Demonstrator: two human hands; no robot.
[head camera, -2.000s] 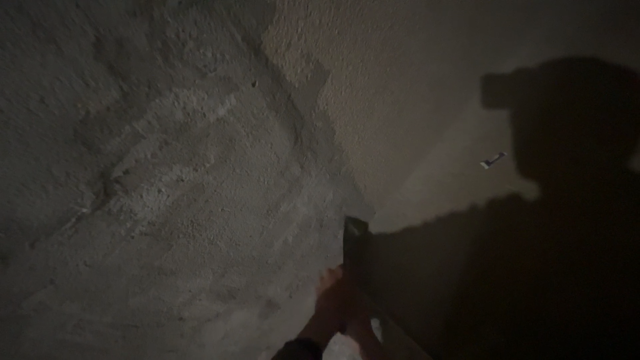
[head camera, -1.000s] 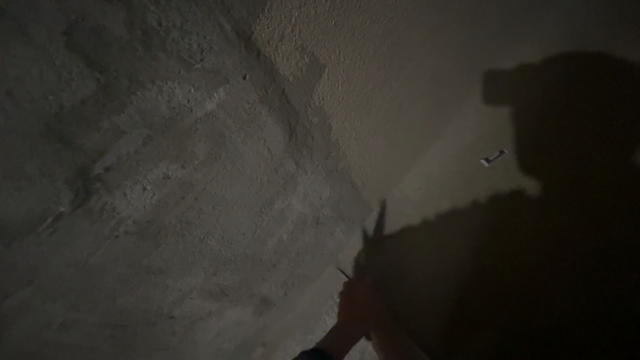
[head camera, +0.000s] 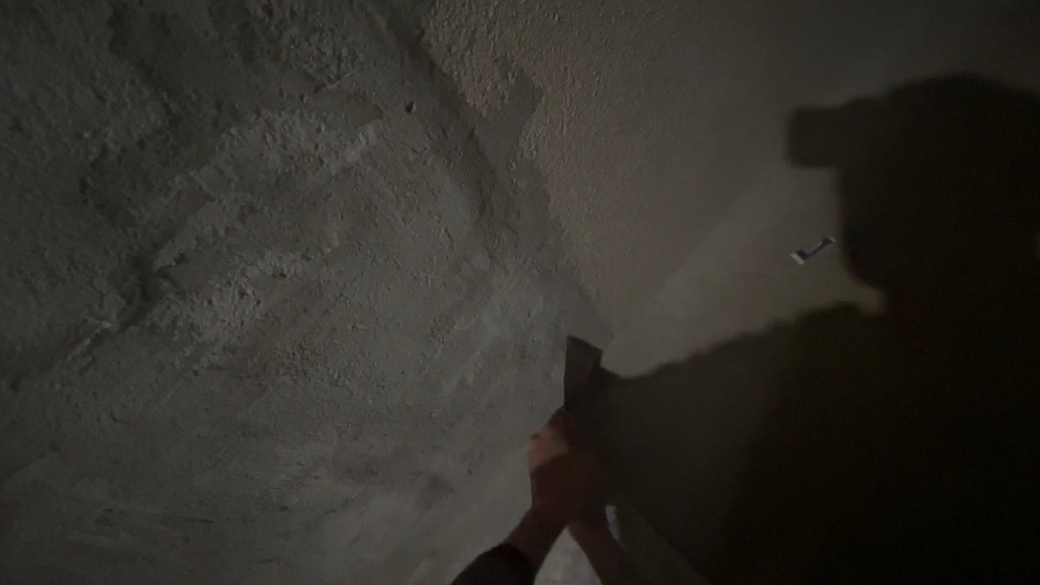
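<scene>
A dark flat-bladed hand tool (head camera: 582, 370), perhaps a trowel, stands blade up against the grey plastered surface (head camera: 349, 390), close to the line where it meets a paler surface. My left hand (head camera: 555, 459) and my right hand (head camera: 589, 487) are pressed together just below the blade, closed around the tool's lower end. The handle is hidden by the fingers, and dim light blurs how the hands overlap. A dark sleeve covers the left forearm.
Rough, uneven plaster (head camera: 236, 301) spreads over the left side, with a small dark hole (head camera: 410, 106) above. A smoother beige surface (head camera: 666, 162) lies at the right, bearing a small dark and white fitting or mark (head camera: 812, 250). A large shadow of a person (head camera: 910, 406) falls across it.
The blade, seen as narrow and edge-like one second ago, now shows its broad face. The hands have moved slightly up and left since that frame.
</scene>
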